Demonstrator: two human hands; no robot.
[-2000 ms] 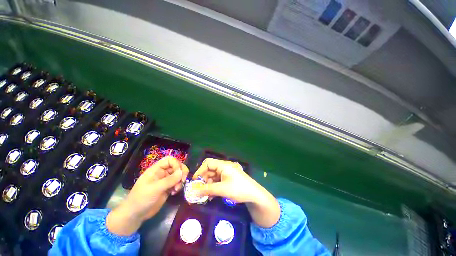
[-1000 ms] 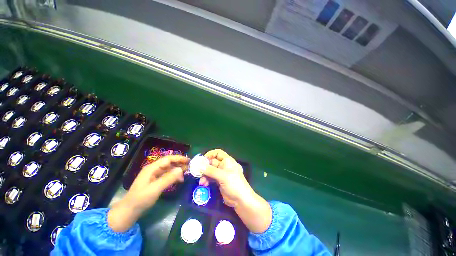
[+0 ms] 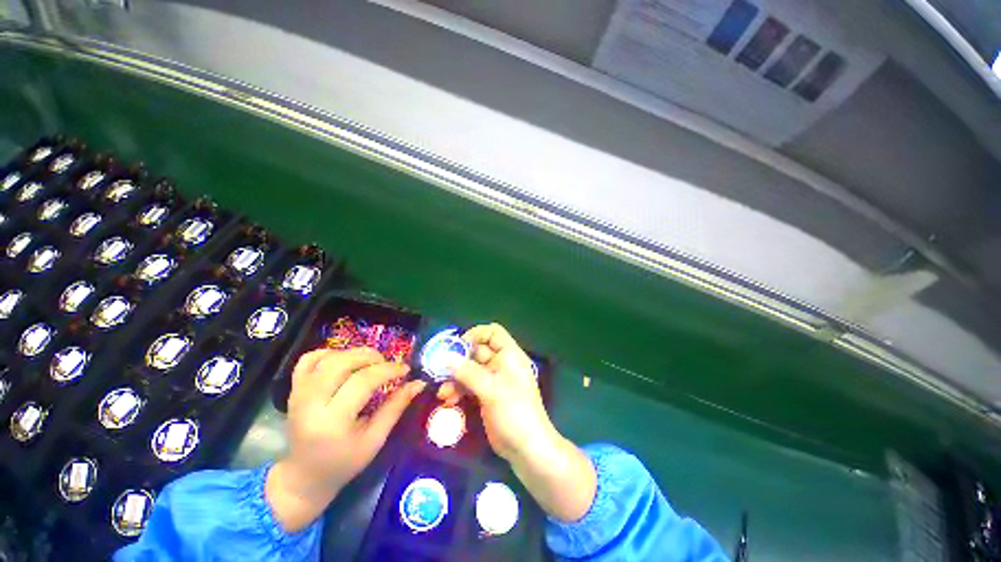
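My right hand (image 3: 499, 395) holds a glowing blue-white round module (image 3: 446, 356) by its right edge, over the top of the black working tray (image 3: 456, 467). Below it in the tray are lit round modules, a white-pink one (image 3: 446, 426), a blue one (image 3: 424, 504) and a white one (image 3: 496, 507). My left hand (image 3: 349, 406) is over the lower part of the black parts box (image 3: 294, 357), which holds tangled coloured strands (image 3: 371, 336). Its thumb and fingertips are close together; whether they pinch a strand cannot be seen.
Black stock trays (image 3: 143, 408) with many round modules fill the left side. A green mat (image 3: 659, 461) lies to the right, with thin dark tweezers (image 3: 743, 538) at the bottom edge. A clear gridded item (image 3: 913, 510) is at far right. A grey-white panel (image 3: 527, 121) stands behind.
My left hand has moved away from the module, down over the parts box. My right hand still holds the module near the tray's top. The module lights have changed colour.
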